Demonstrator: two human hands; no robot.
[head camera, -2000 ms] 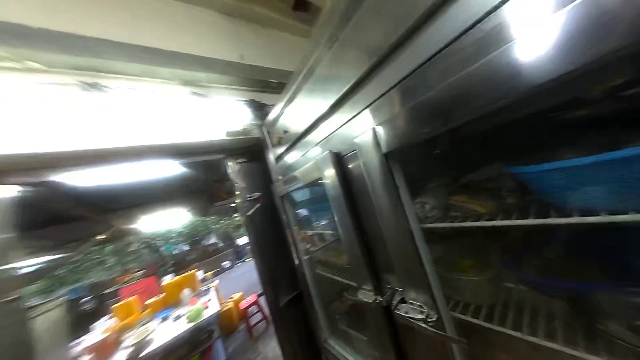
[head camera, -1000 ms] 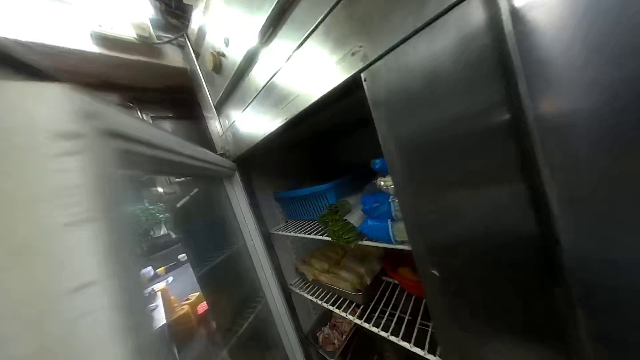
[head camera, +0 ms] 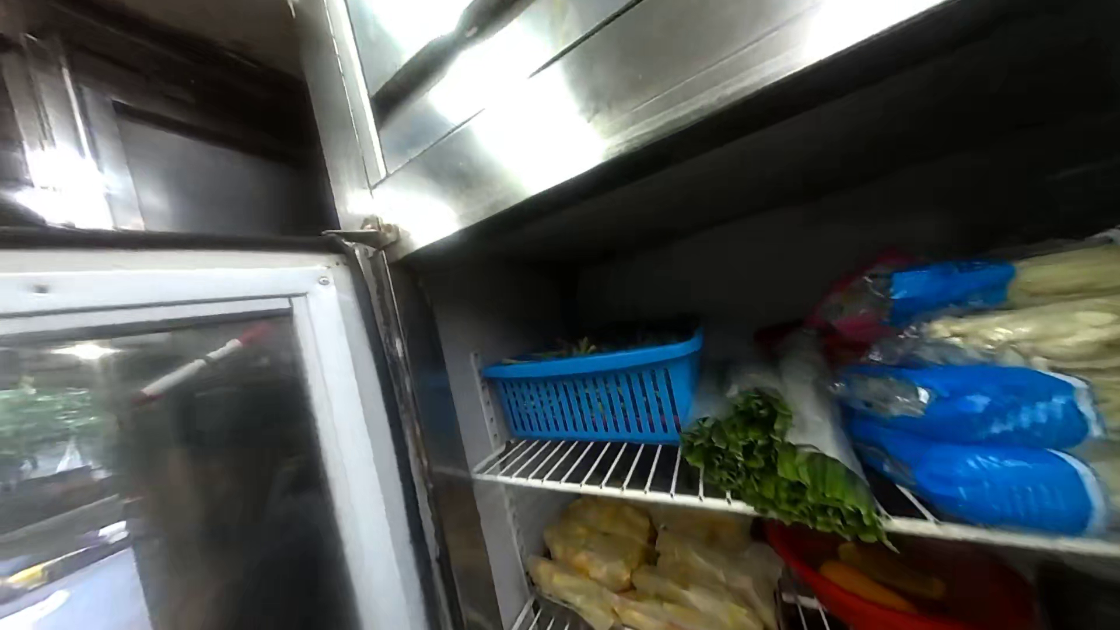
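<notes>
Neither of my hands shows in the head view. Before me is a steel refrigerator whose glass-paned door [head camera: 350, 437] stands swung out at the left. On the upper wire shelf [head camera: 604, 468] sits a blue plastic basket [head camera: 595, 394] with some greens in it. Right of it, leafy green vegetables [head camera: 779, 468] in clear plastic hang over the shelf's front edge. Blue-and-clear packages [head camera: 971, 407] are stacked at the right, with pale contents. Below, bagged yellowish food [head camera: 647, 560] lies beside a red plastic bowl [head camera: 919, 595] holding elongated orange-yellow items.
The door hinge [head camera: 374, 232] joins the frame at the upper corner. A steel panel [head camera: 542, 105] with bright reflections runs above the opening. The door's glass reflects lights and greenery. Another metal-framed structure [head camera: 114, 166] stands at the upper left.
Two seconds ago the glass doors were shut; one now stands open at the left. The view has come much closer to the shelves.
</notes>
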